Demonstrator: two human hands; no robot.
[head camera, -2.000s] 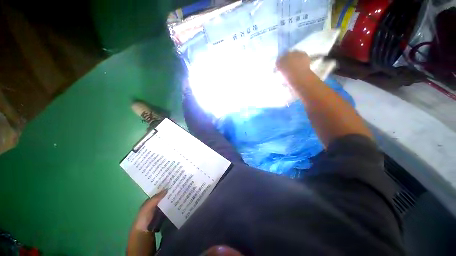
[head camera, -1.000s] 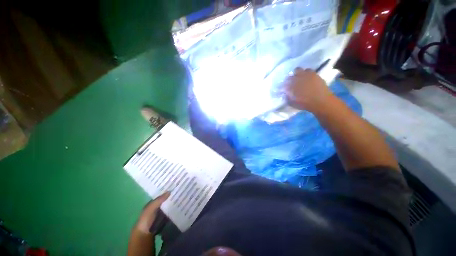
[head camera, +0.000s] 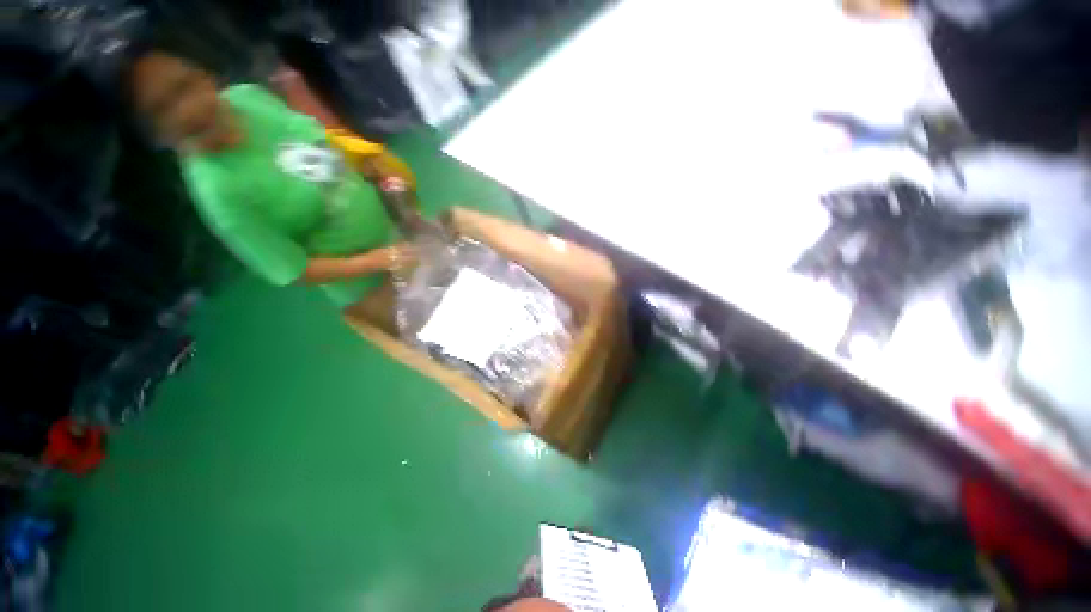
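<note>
The clipboard (head camera: 592, 571) with its printed list shows at the bottom edge, its dark clip at the top and its lower part cut off. A small, blurred skin-coloured and dark patch lies at its left edge; I cannot tell whether it is part of my left hand. My right hand is out of the picture. The stack of bagged garments (head camera: 778, 568) lies at the bottom right, bright with glare and cut off by the edge.
A person in a green shirt (head camera: 293, 191) reaches into an open brown carton (head camera: 598, 389) holding clear bags and a white sheet (head camera: 479, 314). A long white-topped table (head camera: 670, 155) runs across the right, with dark garments (head camera: 891, 245) on it. Red material (head camera: 77, 445) is at the left.
The view has swung up and away from the garment stack to the person, carton and table. The clipboard and stack now sit at the bottom edge. My right hand has left the picture.
</note>
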